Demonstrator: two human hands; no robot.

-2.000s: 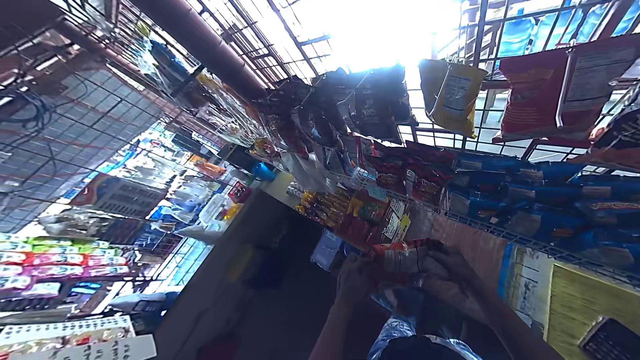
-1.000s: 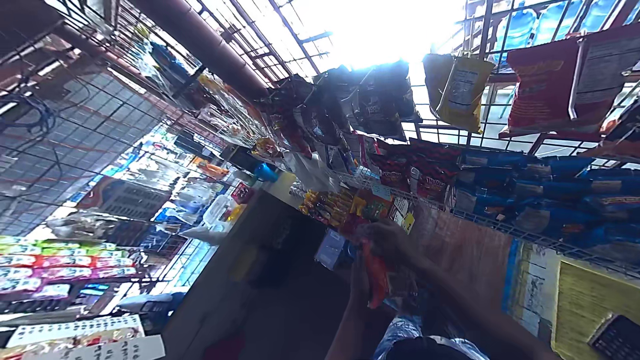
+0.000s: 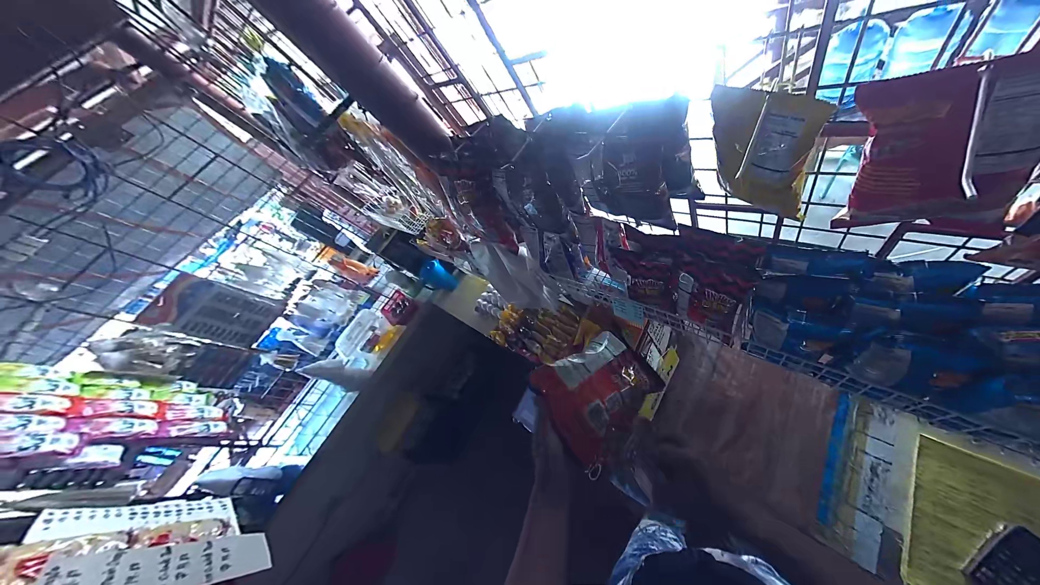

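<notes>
A red snack bag with a pale top edge (image 3: 597, 394) is held up in front of me at the lower middle. My left hand (image 3: 548, 443) supports its left side, the fingers mostly behind the bag. Close to its lower right edge is my right hand (image 3: 650, 463), dark and blurred, against clear plastic (image 3: 630, 479); its exact grip is hard to see. A shiny, crumpled plastic bag (image 3: 650, 544) lies below the hands, against my body.
Blue snack packs (image 3: 877, 317) fill a wire rack (image 3: 861, 382) on the right. Above hang a yellow bag (image 3: 768, 150) and red bags (image 3: 918, 146). Yellow packets (image 3: 540, 329) stand beyond my hands. A phone-like keypad device (image 3: 1007, 556) lies at the lower right.
The red bag was low between my hands, its front turned away one second ago; it now stands higher with a broad face showing. My right hand has moved down from its top.
</notes>
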